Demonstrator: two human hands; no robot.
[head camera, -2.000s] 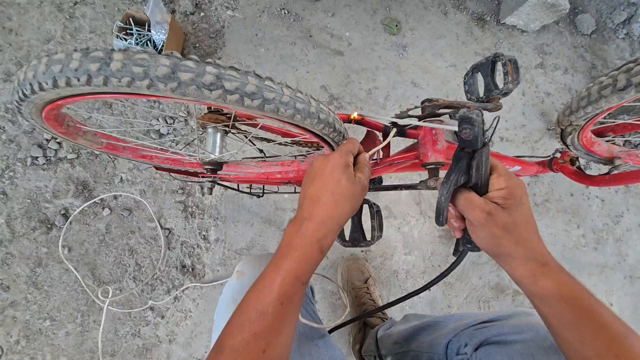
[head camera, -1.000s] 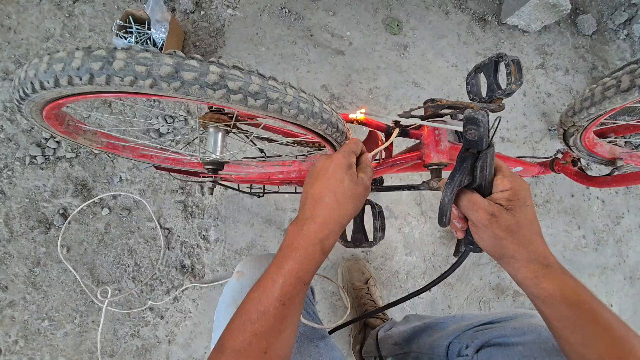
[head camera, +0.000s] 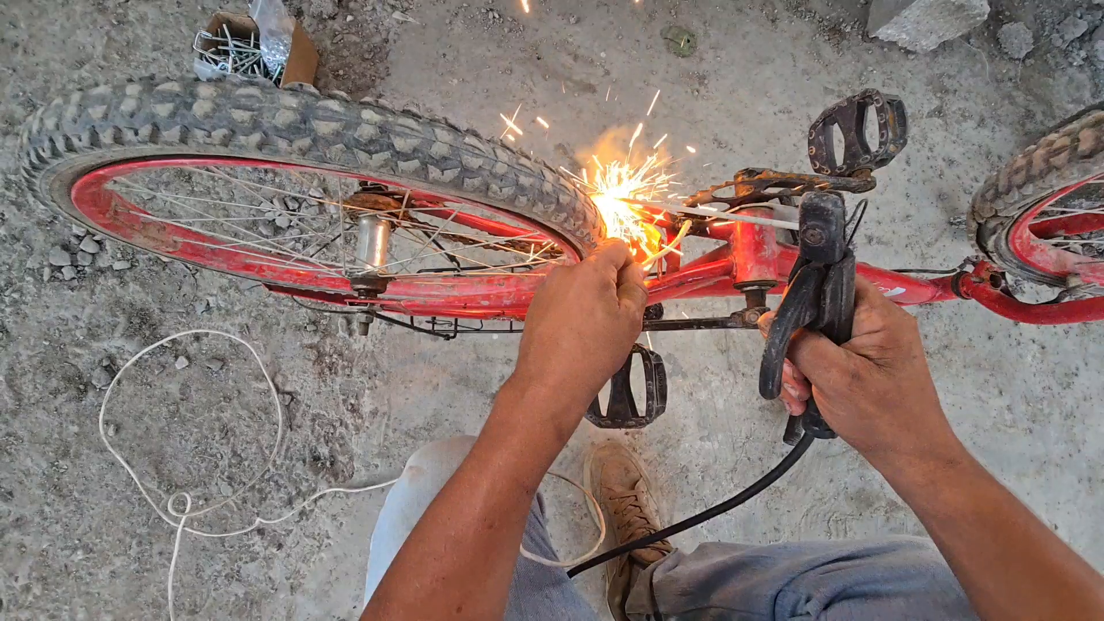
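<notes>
My right hand (head camera: 849, 371) grips a black welding electrode holder (head camera: 811, 302) with a black cable running down from it. A thin grey welding rod (head camera: 733, 213) in its jaws points left into bright sparks (head camera: 625, 203) on the red bicycle frame (head camera: 757, 250), close to the wheel. My left hand (head camera: 591, 310) has its fingers closed beside the sparks, at the lower edge of the knobby tyre (head camera: 328, 129). A pale cord (head camera: 668, 246) passes from near those fingers up to the right; whether they pinch it is hidden. Glare hides the joint.
A small cardboard box of screws or nails (head camera: 300, 56) stands beyond the tyre. One pedal (head camera: 858, 129) sticks out at the far side, another pedal (head camera: 632, 388) at the near side. White cord (head camera: 276, 414) lies looped on the concrete floor. Concrete chunks (head camera: 927, 21) lie at the top right.
The small orange flame or glow at the frame beside the tyre has become a large burst of sparks. Both hands have stayed in nearly the same places.
</notes>
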